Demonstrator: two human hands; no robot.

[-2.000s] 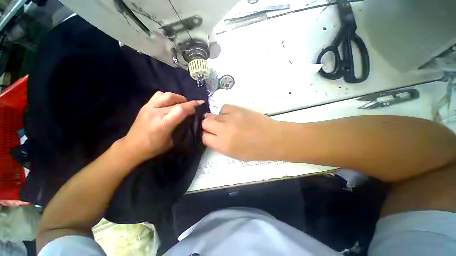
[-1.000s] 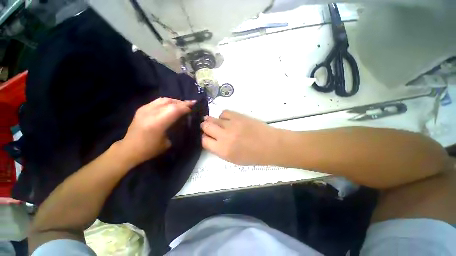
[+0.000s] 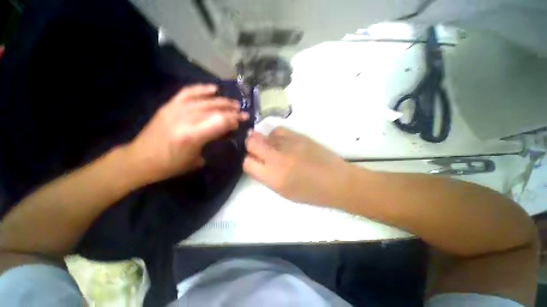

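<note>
A large dark cloth [image 3: 78,90] covers the left of the white machine table. My left hand [image 3: 186,129] lies on the cloth with its fingers stretched toward the cloth's right edge, just below the needle area; whether it grips is unclear. My right hand [image 3: 288,159] pinches the same edge between thumb and fingers, a little nearer to me. The white sewing machine head [image 3: 336,18] stands at the top, with blurred metal needle parts [image 3: 245,90] at the cloth edge. The pale knob [image 3: 274,102] is just right of them.
Black shears [image 3: 433,102] lie on the table at the right, with metal thread snips [image 3: 465,166] below them. A light sheet [image 3: 504,90] is at the far right. A cream-yellow bundle [image 3: 111,279] sits below the table at lower left. The table's front edge [image 3: 288,241] runs below my hands.
The view has shifted and blurred, and the red crate at left has almost left the picture. My left hand's fingers have flattened and moved closer to the needle area. My right hand still pinches the edge.
</note>
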